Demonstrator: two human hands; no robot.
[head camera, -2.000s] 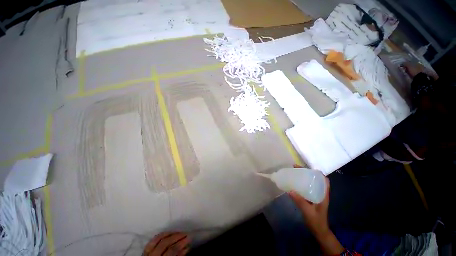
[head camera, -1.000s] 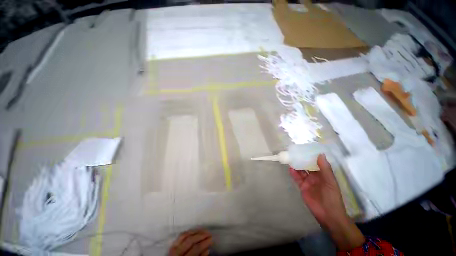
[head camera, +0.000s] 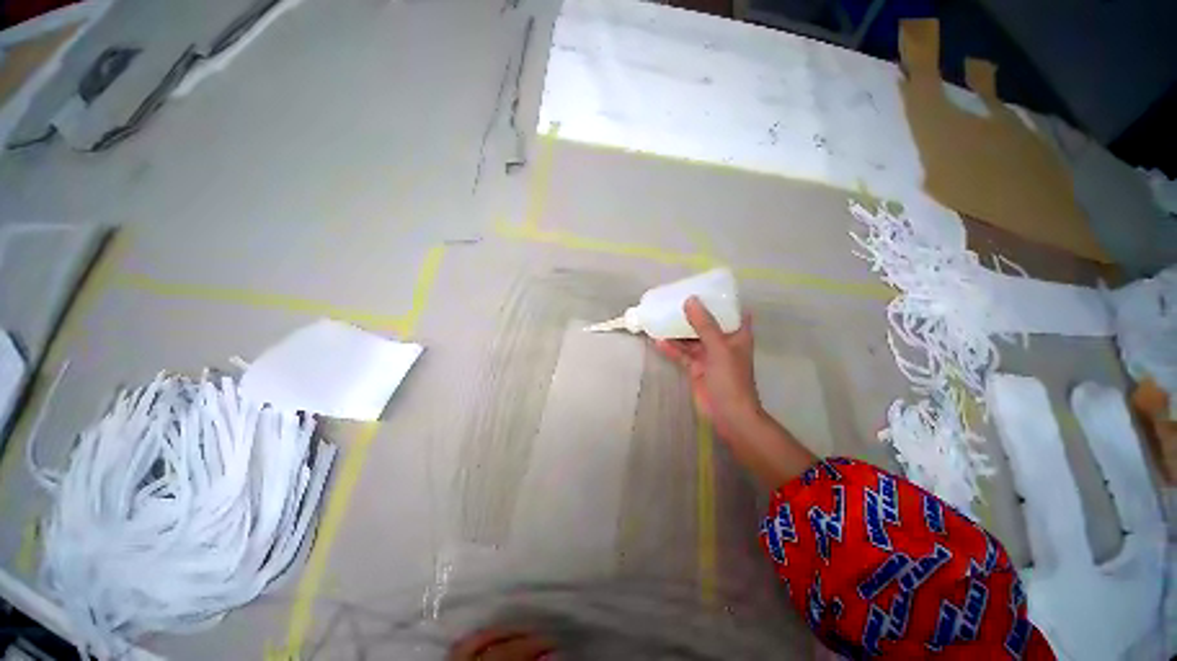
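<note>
My right hand (head camera: 723, 372) holds a translucent white squeeze bottle (head camera: 691, 305) tilted on its side. Its long thin nozzle points left, over the dark glue-like streaks (head camera: 497, 413) on the table cover. The fingers wrap the bottle from below, thumb on its near side. My left hand (head camera: 506, 646) shows only as a small blurred part at the bottom edge; what it holds, if anything, is hidden.
A looped bundle of white strips (head camera: 174, 504) and a white piece (head camera: 333, 369) lie left. Tangled white strips (head camera: 936, 349) and white vest-shaped panels (head camera: 1084, 588) lie right. A brown card pattern (head camera: 994, 162) and white sheet (head camera: 723, 103) lie at the far side.
The view has swung left. My right hand has carried the bottle farther in over the table, away from me and leftward. My left hand now shows less at the bottom edge.
</note>
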